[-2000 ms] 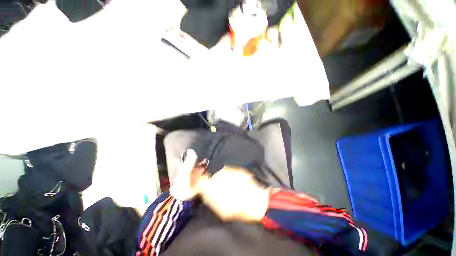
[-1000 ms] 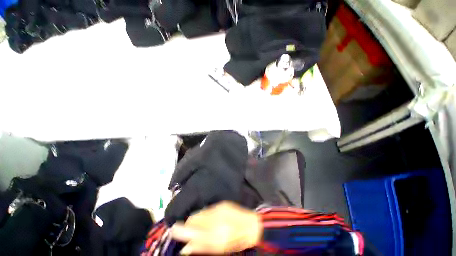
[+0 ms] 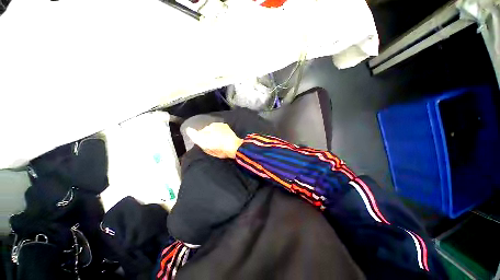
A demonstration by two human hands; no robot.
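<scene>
A black fabric bag [image 3: 211, 188] lies bunched over my lap, its rounded end towards the lower left. My right hand [image 3: 215, 140] is at the bag's far edge, fingers curled on the fabric and pointing left; the fingertips are partly hidden. My left hand is not visible; only its striped cuff [image 3: 174, 258] shows at the bag's near-left end, where a thin pale line runs along the bag's edge. The bag covers the place where the left hand would be.
A white-covered table [image 3: 109, 60] spans the top left, with a black stick-like item [image 3: 182, 9] at its far side. Black bags with silver zips [image 3: 49, 219] heap at left. Crumpled clear plastic [image 3: 251, 94] is under the table edge. A blue crate [image 3: 412, 153] stands at right.
My right hand has moved forward from the near part of the lap to the bag's far edge. The bag now spreads nearer my body. The camera view has tilted down.
</scene>
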